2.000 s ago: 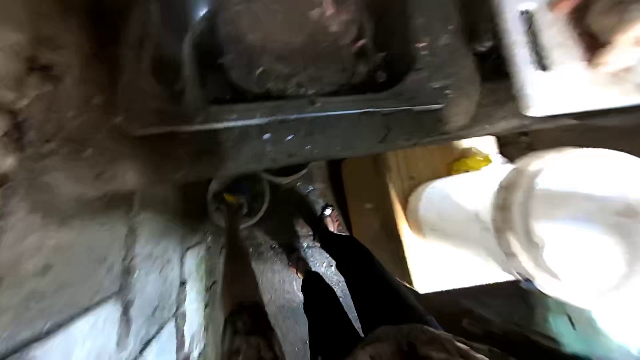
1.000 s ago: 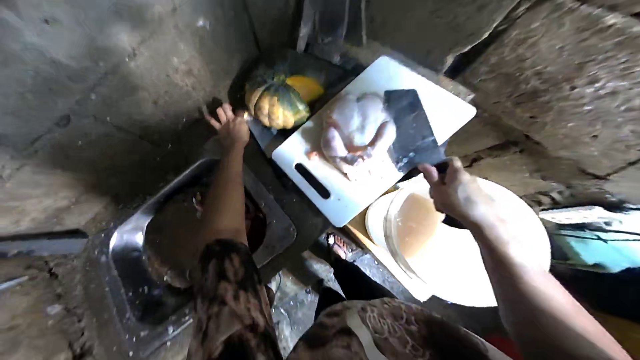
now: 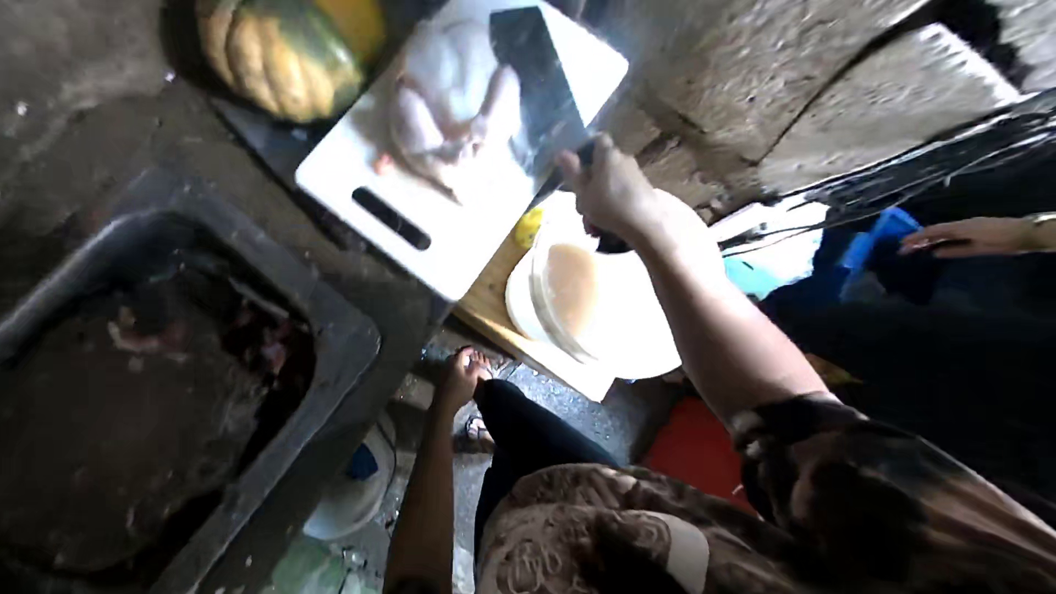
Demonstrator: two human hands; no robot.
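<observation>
My right hand (image 3: 609, 188) grips the dark handle of a cleaver (image 3: 540, 74), whose broad blade lies over the right side of the white cutting board (image 3: 462, 256). Beside the blade, a raw whole chicken (image 3: 454, 82) rests on the board. My left hand (image 3: 459, 375) hangs low, below the board's near corner, above the floor. Its fingers look bent, but whether they hold anything is unclear. A cut green and yellow squash (image 3: 285, 62) sits left of the board.
A metal sink (image 3: 338, 346) with meat scraps is at left. White containers (image 3: 524, 297), one with cloudy liquid, stand right of the board. A bucket (image 3: 351, 499) is on the floor. Another person's hand (image 3: 961, 235) is near a blue object (image 3: 879, 243) at right.
My left hand has moved from beside the squash down below the board. The cleaver stays in my right hand. Another person's hand now shows at the right.
</observation>
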